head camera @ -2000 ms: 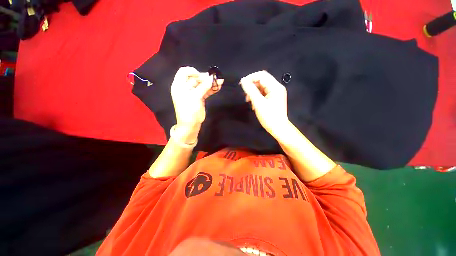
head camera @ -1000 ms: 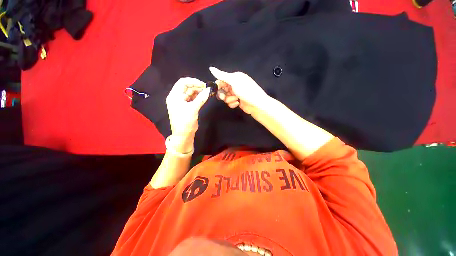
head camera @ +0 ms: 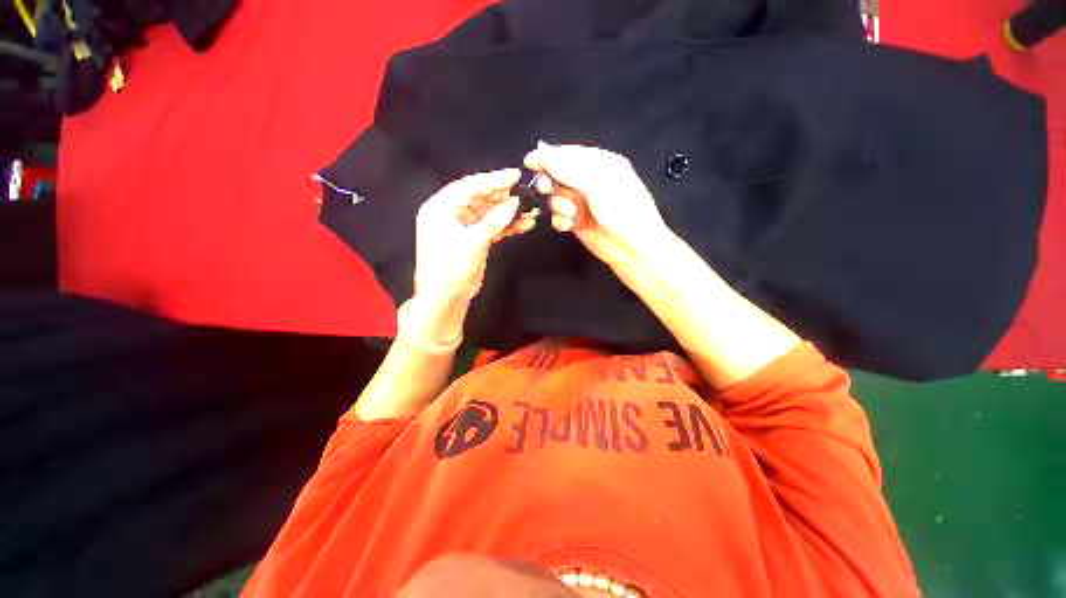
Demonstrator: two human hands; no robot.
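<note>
A dark garment lies spread in front of me. A round dark button with a shiny rim sits on it, right of my hands. My left hand pinches a small dark button and some dark cloth between thumb and fingers. My right hand is close against it from the right, thumb and fingertips together at the button. A thin pale glint shows at its fingertips, perhaps a needle; thread cannot be made out. A small white and blue bit is at the garment's left end.
Red cloth covers the table. Dark garments with yellow tags lie at the far left. Large dark cloth fills the lower left. A black cylinder with a yellow end is at the top right. Green floor shows lower right.
Two seconds ago my right hand was apart from my left; it came in to the button and now stays there, its fingers shifted upward. My left hand keeps its pinch. The view has shifted slightly.
</note>
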